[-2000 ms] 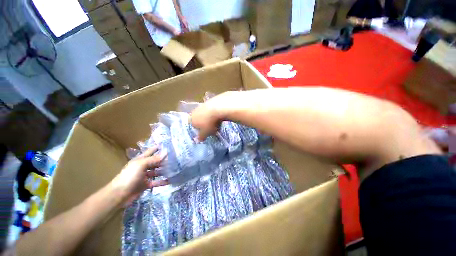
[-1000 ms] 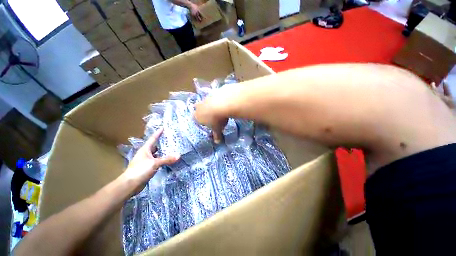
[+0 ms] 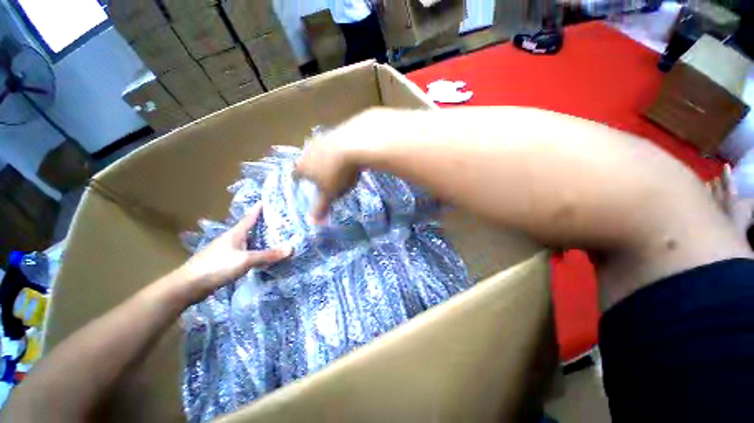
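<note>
A large open shipping carton [image 3: 124, 248] stands in front of me. Upright rows of bubble-wrapped products [image 3: 331, 306], silvery and dark, fill much of it, with loose clear ends on the far row. My left hand [image 3: 236, 258] is in the carton, thumb and fingers spread around the left part of some far-row packs. My right hand [image 3: 335, 169] reaches over the right wall onto the same packs, fingers pointing down. Its fingers are blurred and partly hidden, so its grip is unclear.
A red table [image 3: 513, 83] lies beyond and right, with white gloves [image 3: 449, 92], a black object [image 3: 539, 41] and a smaller carton [image 3: 699, 95]. Bottles and yellow items [image 3: 31, 306] are at left. Stacked cartons [image 3: 202, 62], a fan [image 3: 23, 87] and a person [image 3: 360, 29] holding a box are behind.
My right hand has moved left along the far row, nearer my left hand. My left hand stays spread at the packs. The person behind has moved right with a box.
</note>
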